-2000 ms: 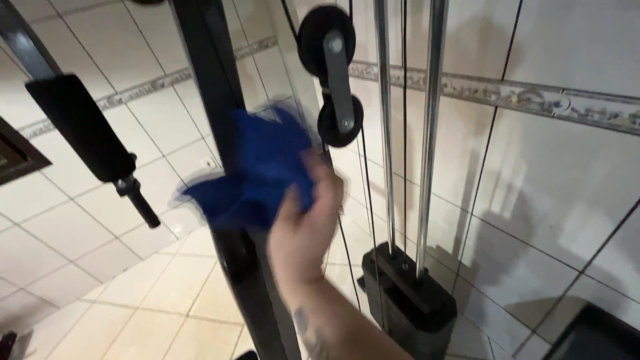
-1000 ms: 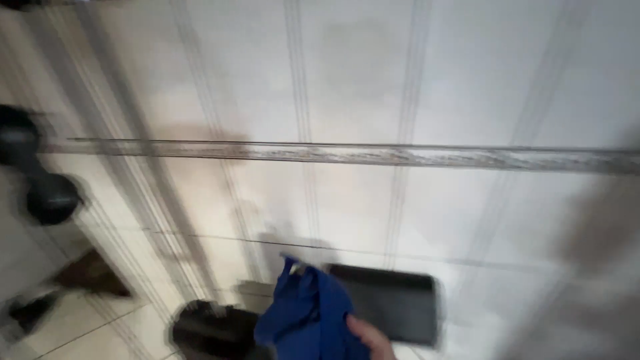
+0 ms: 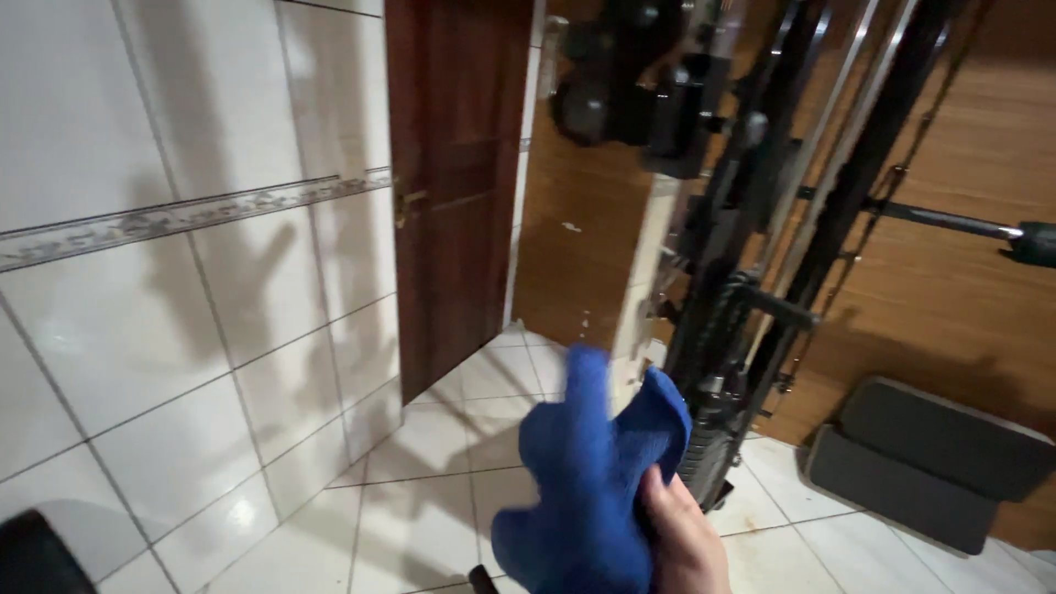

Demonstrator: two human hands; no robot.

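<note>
A crumpled blue cloth [image 3: 590,487] is held up in the lower middle of the head view. At its right side my right hand [image 3: 685,528] is closed on it, with the thumb laid against the fabric. The rest of the fingers are mostly hidden behind the cloth. Motion blurs the cloth's left part. Cloth and hand appear in front of the white tiled floor, left of the base of a black gym machine [image 3: 726,272] with metal guide rods and a weight stack. Whether the cloth touches anything else cannot be told. My left hand is out of view.
A dark wooden door [image 3: 462,165] with a brass-coloured handle stands behind, beside the white tiled wall [image 3: 272,330]. A bar with a black grip [image 3: 1035,243] juts out at the right. Dark padded boards [image 3: 924,462] lean by the wood-look wall. A black object [image 3: 41,553] fills the lower left corner.
The view has swung strongly, from the tiled wall to the door and gym machine. My right hand keeps hold of the blue cloth, which was in front of a black machine upright two seconds ago.
</note>
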